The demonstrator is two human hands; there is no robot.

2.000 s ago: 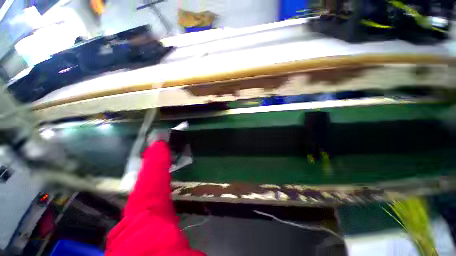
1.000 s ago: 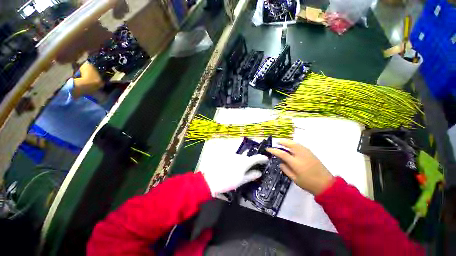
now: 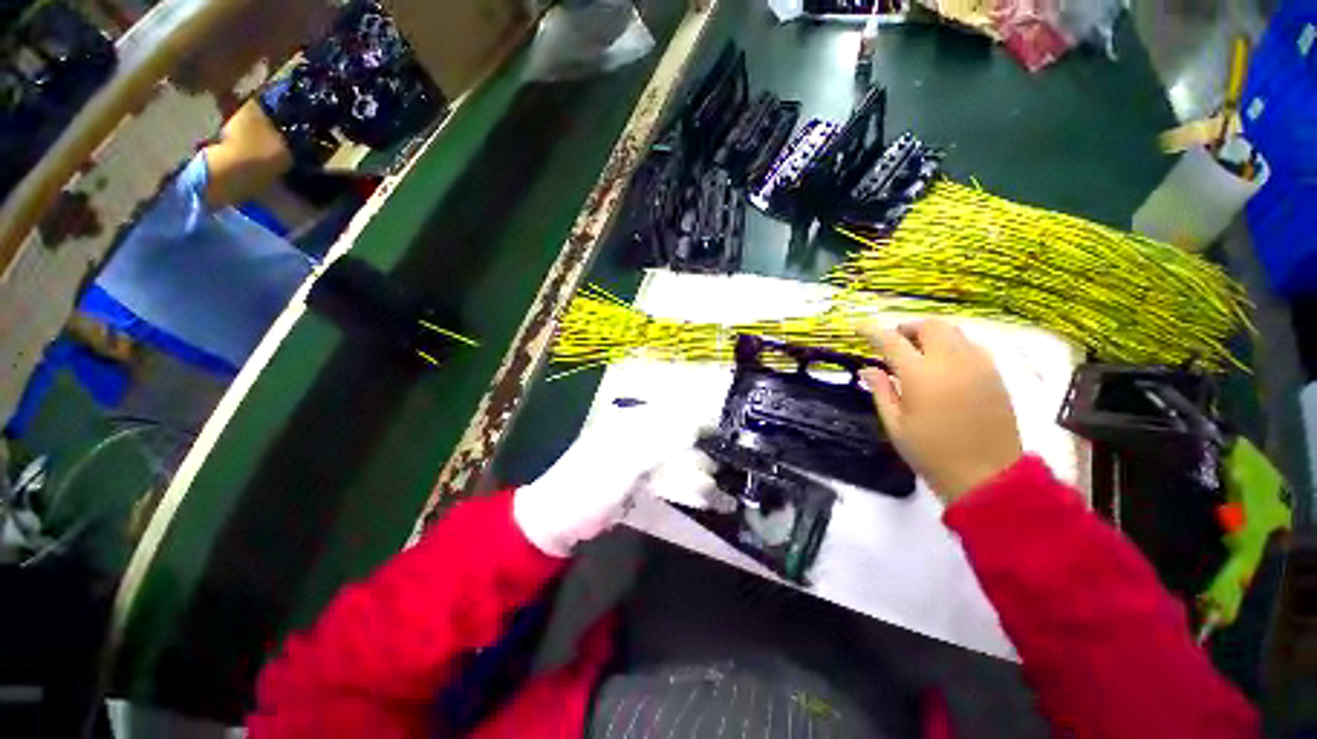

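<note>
Black socket housings lie on the white sheet in front of me. A black housing panel with round holes is tilted above a lower socket housing. My left hand, in a white glove, grips the left side of the lower housing; its fingertips are partly hidden. My bare right hand holds the panel's right edge, thumb and fingers at its upper right corner. A small bundle of yellow-green wires lies just beyond the panel.
A large yellow-green wire pile and stacked black housings lie behind. At right are a black stand, a lime-green soldering gun and a white holder cup. The conveyor carries a dark housing at left; a coworker's arm shows beyond.
Earlier my left arm was over the conveyor; then both hands came together on the housings. Now the hands are wider apart, and the holed panel is turned up between them.
</note>
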